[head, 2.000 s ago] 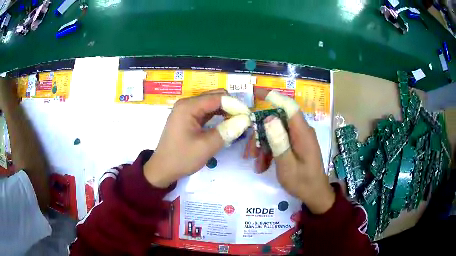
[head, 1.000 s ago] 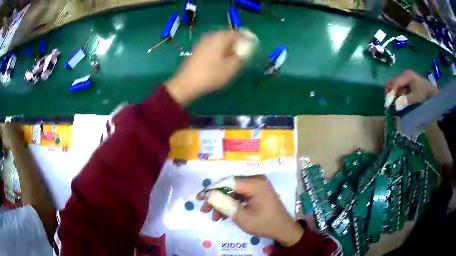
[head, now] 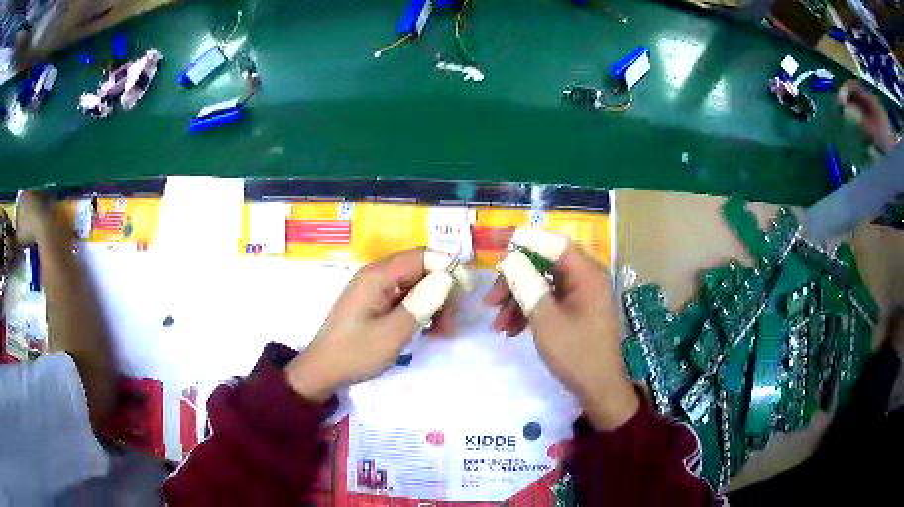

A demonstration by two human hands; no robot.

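Observation:
My left hand (head: 377,307) is above the printed sheet (head: 451,381), its cream-covered thumb and finger pinched together. A thin wire end (head: 456,261) seems to show between the tips; the rest is hidden by the fingers. My right hand (head: 570,317) is just to the right, its covered thumb and finger shut on a small green circuit board (head: 533,259), mostly hidden. The two hands are apart, with a small gap between their fingertips.
Ahead, the green belt (head: 396,139) carries blue batteries (head: 216,116), a pale car-shaped part (head: 124,84) and a battery wired to a board (head: 583,96). Green board strips (head: 763,356) are heaped at right. Another person's arm (head: 74,297) is at left; another's hand (head: 867,114) is at upper right.
My left hand has come back from over the belt to beside my right hand. The view has shifted. The other person's hand at right has moved from the board heap towards the belt.

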